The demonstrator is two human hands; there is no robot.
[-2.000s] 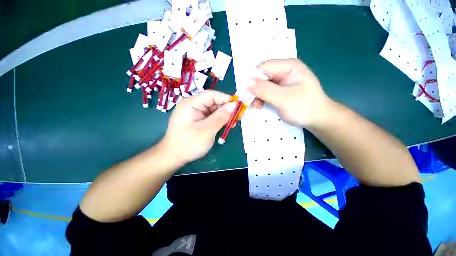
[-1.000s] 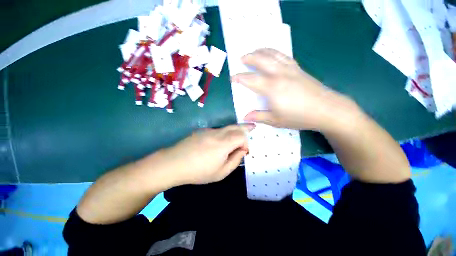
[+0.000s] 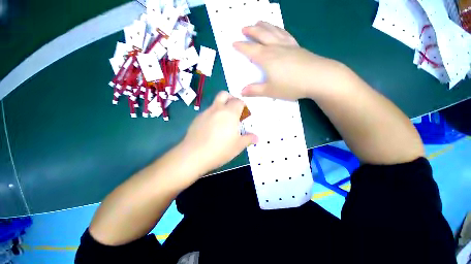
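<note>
The long white dotted sheet (image 3: 281, 178) runs from the top edge down the middle and hangs over the bench's near edge. My left hand (image 3: 219, 131) is at the sheet's left edge, with a small orange film part (image 3: 245, 113) between thumb and fingers; its wires are hidden. My right hand (image 3: 281, 64) lies over the sheet, palm down with fingers spread, and no held thing shows. A pile of white square pads (image 3: 151, 67) with red lead wires (image 3: 200, 92) and tiny white connectors lies at upper left.
Crumpled white dotted sheets (image 3: 395, 23) with red marks lie at the upper right. The green bench (image 3: 67, 144) has a pale strip (image 3: 62, 56) along its far side. A blue stool (image 3: 335, 160) stands below the near edge, over the blue floor.
My right hand has moved up and opened over the sheet. My left hand went down to the sheet's left edge, then slightly up. The red wires seen in it earlier are hidden. The view has shifted.
</note>
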